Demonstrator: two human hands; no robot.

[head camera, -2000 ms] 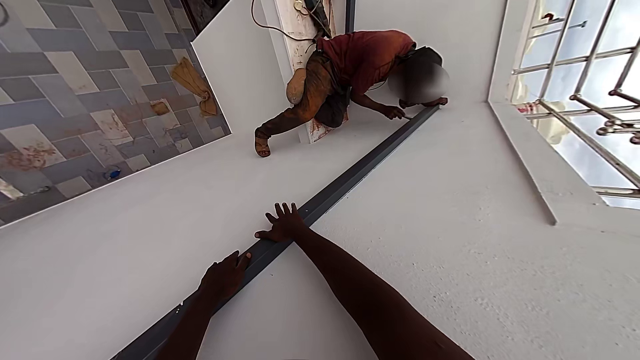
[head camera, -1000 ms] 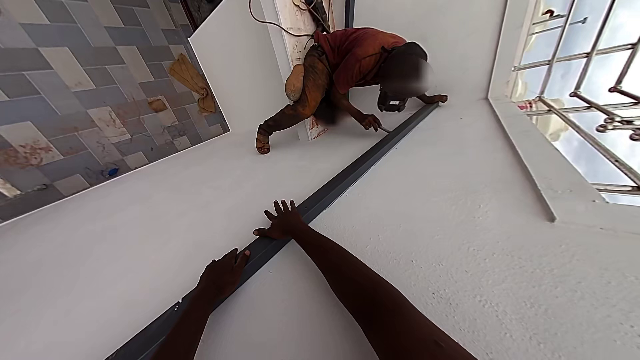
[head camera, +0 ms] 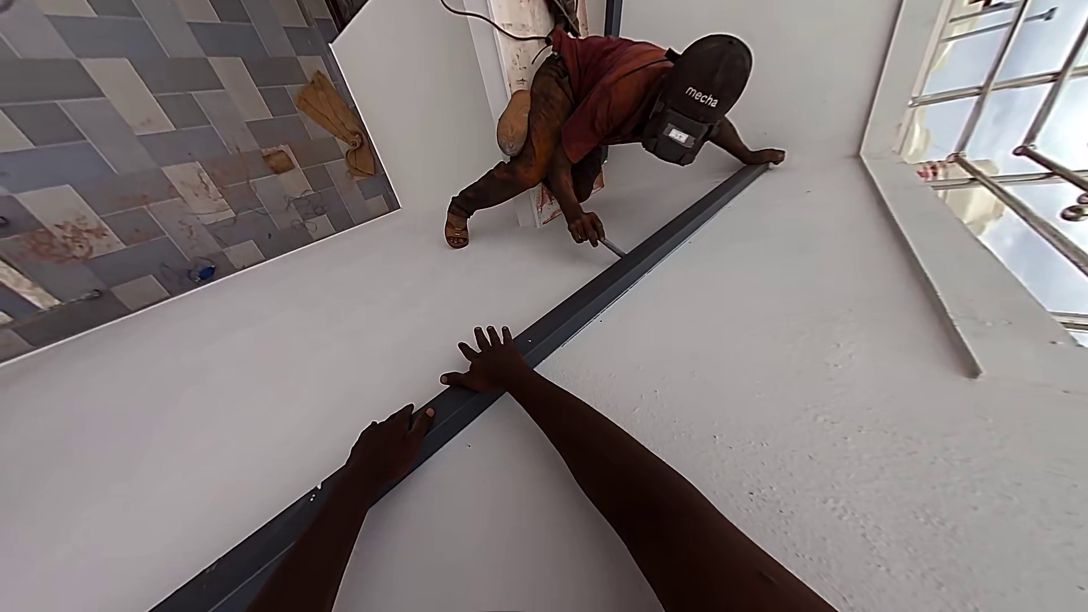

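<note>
A long dark grey metal bar (head camera: 595, 297) runs diagonally along the white wall. My left hand (head camera: 389, 446) lies on its lower part, the fingers over the bar and the thumb along its surface. Farther up, my right hand (head camera: 491, 364) presses on the bar with its fingers spread across the edge. Beyond them a person (head camera: 612, 102) in a red shirt and a dark cap crouches at the bar's far end. One of that person's hands holds a thin rod-like tool (head camera: 612, 248) against the bar's edge; the other rests at the bar's far tip.
A window with metal bars (head camera: 994, 170) is at the right, its white sill (head camera: 926, 280) jutting beside the wall. Below at the left lies a stained tiled floor (head camera: 127, 153) with a brown cloth (head camera: 336, 119). A dark cable (head camera: 493, 32) hangs near the person.
The person has lowered their head so the cap top shows, and their tool hand has moved down along the bar, nearer to my hands. My own hands remain in place on the bar.
</note>
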